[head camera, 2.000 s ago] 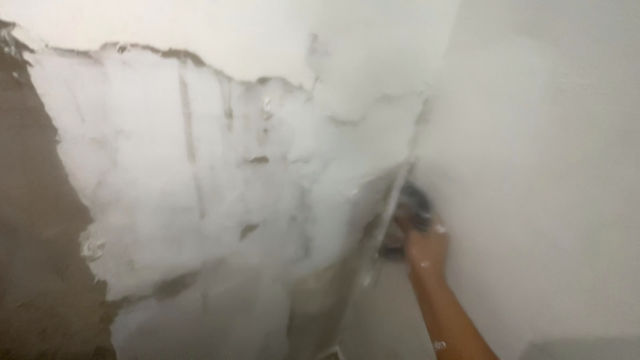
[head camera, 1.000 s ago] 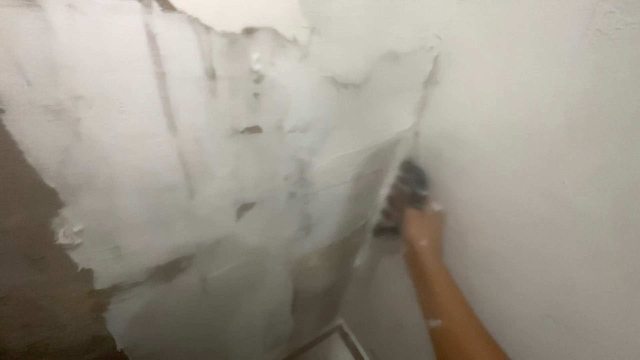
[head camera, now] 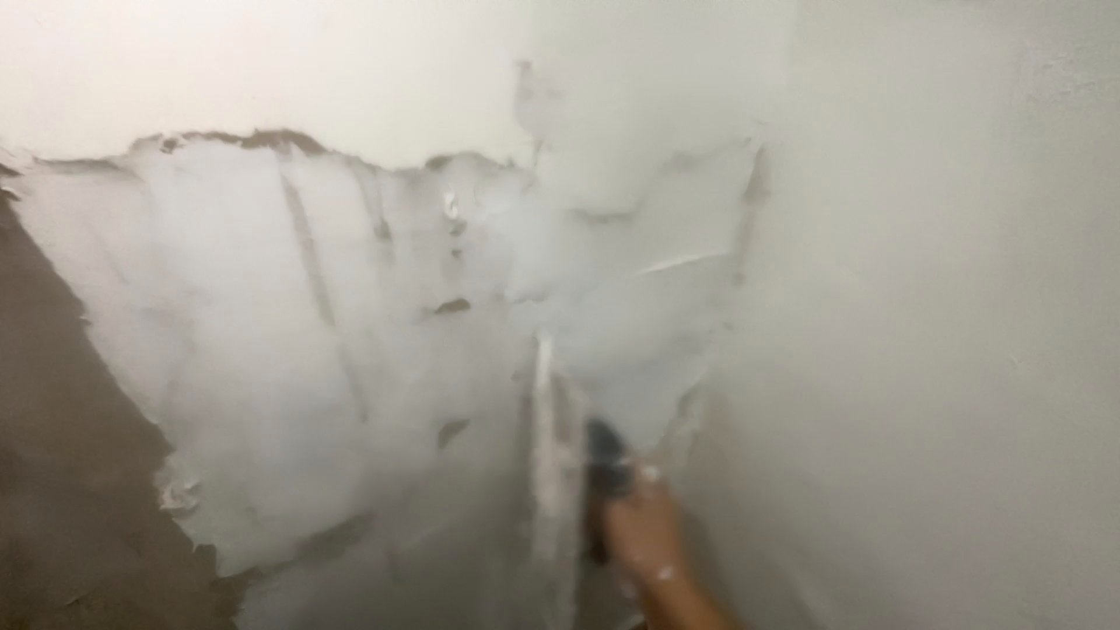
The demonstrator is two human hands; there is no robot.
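My right hand [head camera: 646, 529], specked with white, grips the dark handle of a plastering trowel [head camera: 556, 472] low in the middle of the view. The trowel's long blade stands nearly upright in the picture, coated with pale plaster and blurred. It lies at or close to the wall; contact cannot be told. Wet white plaster [head camera: 236, 332] covers the wall to the left of the blade, with streaks and small bare spots. A short raised ridge marks the plaster above the trowel. My left hand is out of view.
Bare brown wall [head camera: 79, 437] borders the plaster at the left with a ragged edge. Smooth cream wall [head camera: 262, 70] lies above a rough brown seam. At the right, a plain pale wall surface [head camera: 919, 350] meets the plastered one at a corner.
My right hand and the trowel have moved left from the corner onto the plastered wall. The view has shifted, and the pale frame-like edge at the bottom is out of view.
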